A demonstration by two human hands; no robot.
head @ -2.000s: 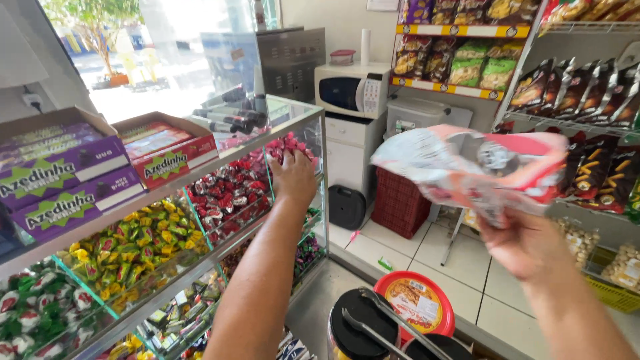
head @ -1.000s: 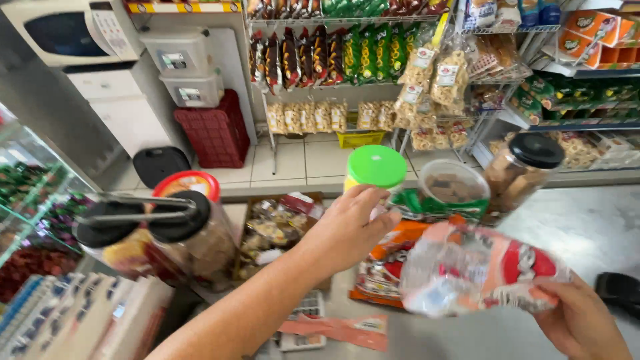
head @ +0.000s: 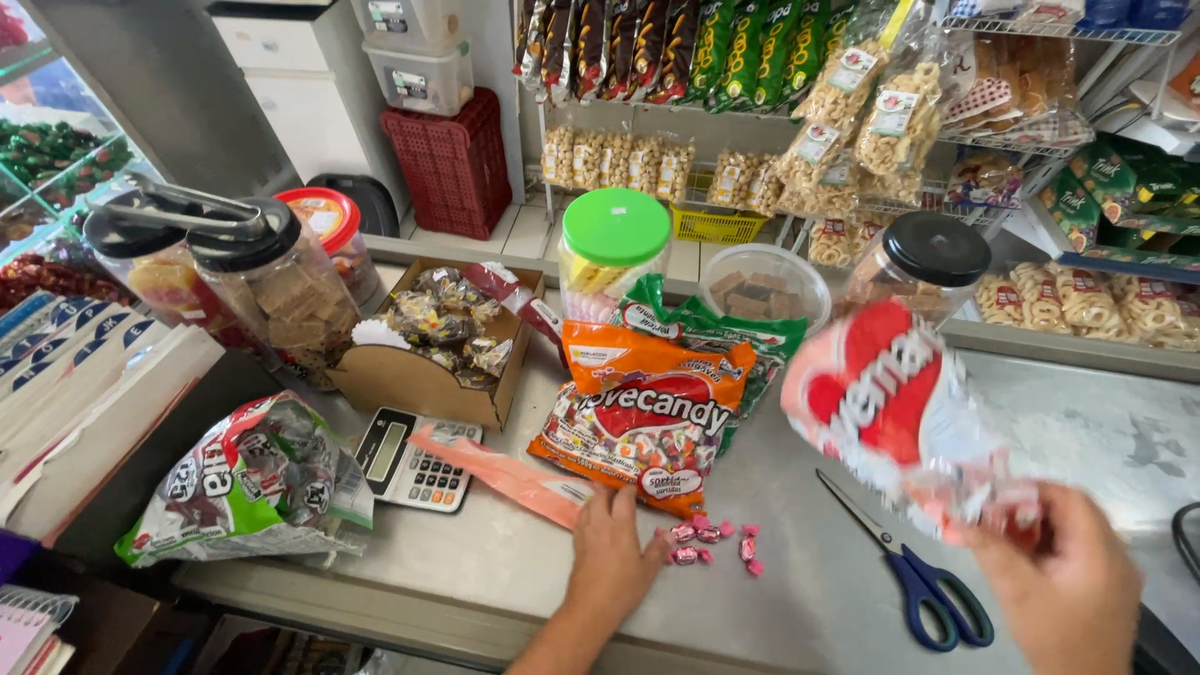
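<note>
My right hand (head: 1050, 572) grips the gathered end of a pink and white plastic candy bag (head: 872, 403), lifted over the metal counter. My left hand (head: 614, 553) rests low at the counter, its fingertips by the end of a cut pink plastic strip (head: 516, 478) and just left of several pink wrapped candies (head: 698, 534); whether it holds anything is unclear. Behind it lies an orange candy bag (head: 647, 412), with a green bag (head: 741, 337) behind that. Blue-handled scissors (head: 914, 572) lie between the candies and my right hand.
A calculator (head: 412, 459), an opened green and white candy bag (head: 253, 487) and a cardboard box of wrapped sweets (head: 431, 366) are at left. Along the back stand black-lidded jars (head: 272, 281), a green-lidded jar (head: 617, 234), a tub of brown blocks (head: 764, 291) and another black-lidded jar (head: 923, 262).
The view has swung from the glass candy case to the counter. My left hand has left the pink candies in the case, passed over the counter and come down beside the loose candies. My right hand keeps the bag.
</note>
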